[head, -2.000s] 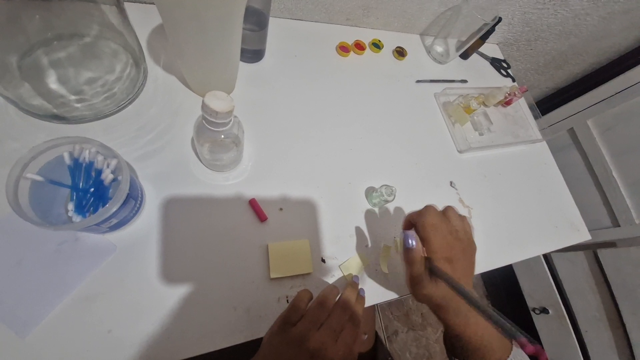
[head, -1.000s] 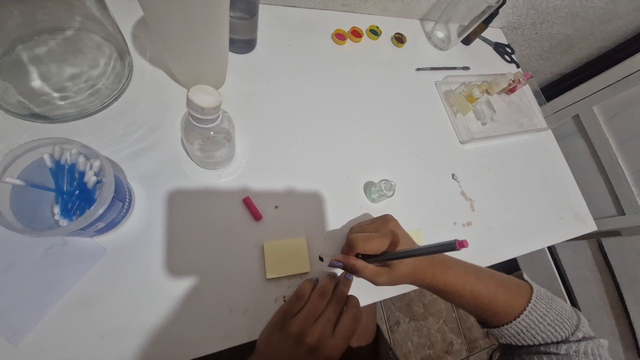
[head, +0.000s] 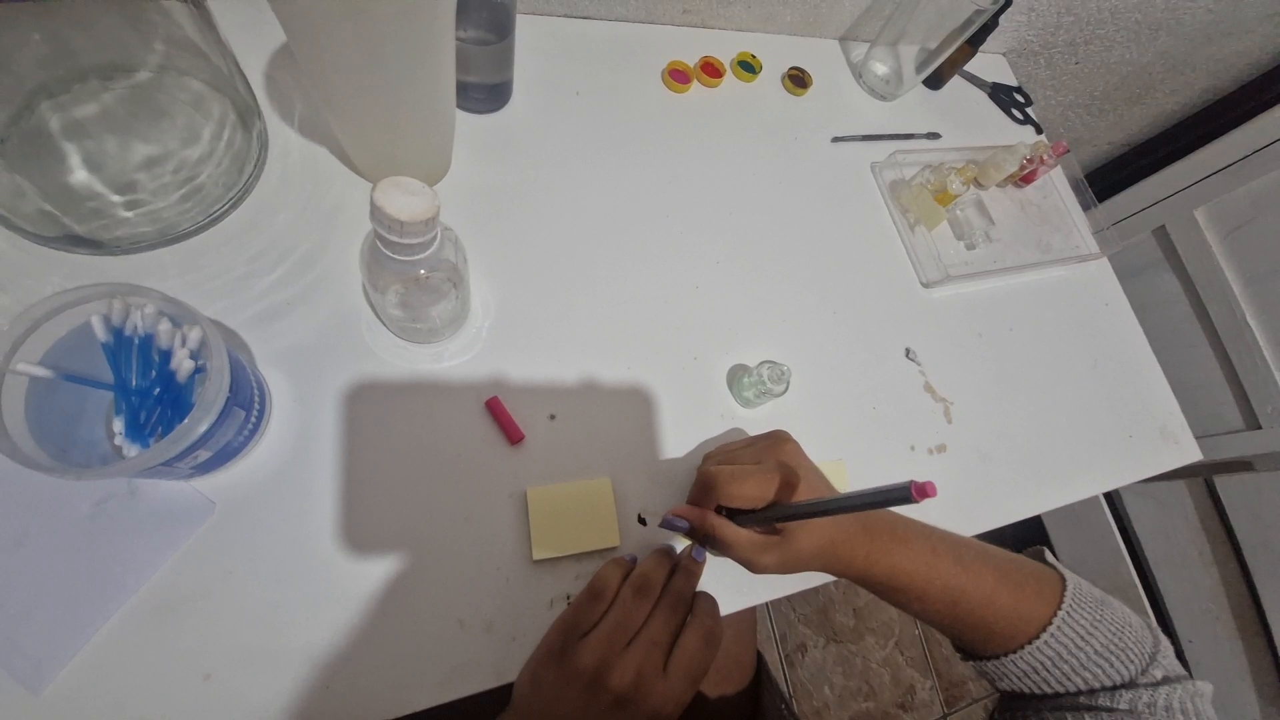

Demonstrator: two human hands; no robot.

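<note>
My right hand (head: 765, 505) grips a dark felt-tip pen (head: 830, 506) with a pink end; its tip is hidden behind my fingers. My left hand (head: 630, 640) lies at the table's front edge, its fingertips by my right thumb, on a small yellow paper mostly hidden under both hands. A pad of yellow sticky notes (head: 574, 518) sits just left of my fingers, with a pink pen cap (head: 504, 420) above it. Another yellow slip (head: 832, 474) shows behind my right wrist. Beyond my right hand stands a small clear glass bottle (head: 760, 383).
A tub of cotton swabs (head: 230, 410), a capped bottle (head: 416, 275) and large containers stand left. Paint-filled yellow caps (head: 710, 71), a metal tool (head: 886, 137) and scissors (head: 1010, 100) lie at the back. A clear tray (head: 1010, 262) holding small vials is at right.
My right hand has moved left, close to my left fingertips, with the pen still in it. The yellow slip it covered two seconds ago now shows behind the wrist.
</note>
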